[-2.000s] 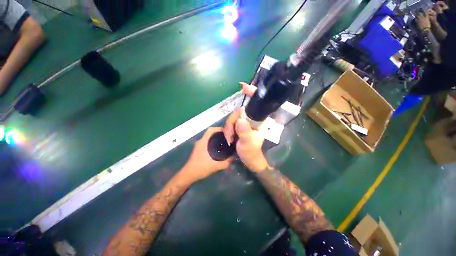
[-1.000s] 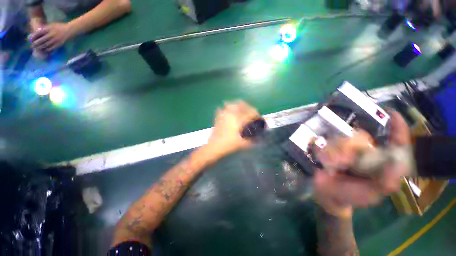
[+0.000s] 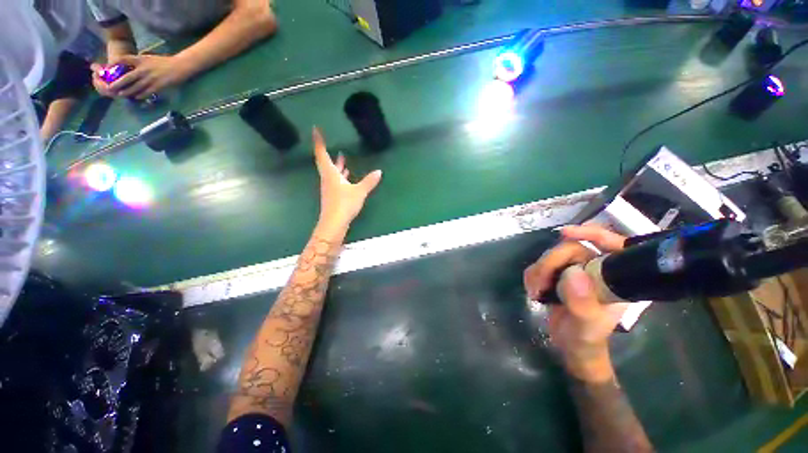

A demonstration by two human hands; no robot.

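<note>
My left hand [image 3: 341, 184] is over the green conveyor belt, fingers spread and empty. A black cylindrical unit [image 3: 367, 119] stands just beyond its fingertips, and another black unit [image 3: 269, 122] lies to the left; the hand touches neither as far as I can tell. My right hand [image 3: 580, 287] grips the black electric screwdriver [image 3: 678, 264] by its beige-taped part, at the right over the bench. The driver lies nearly level, its body pointing right; its tip is hidden by the hand. The white-and-black screw feeder [image 3: 678, 181] is just behind the right hand, partly covered.
A scuffed white rail [image 3: 399, 248] separates belt and bench. More units stand along the belt, one with a white-blue lit ring [image 3: 508, 66]. A white fan [image 3: 19, 168] and shiny black trays [image 3: 93, 380] are at left, a cardboard box [image 3: 753, 341] at right. A person's hands [image 3: 142, 76] hold a purple-lit unit across.
My left hand has moved left and out over the belt and has let go of the black unit it held. A black unit now stands by its fingertips. The driver has come into clear view.
</note>
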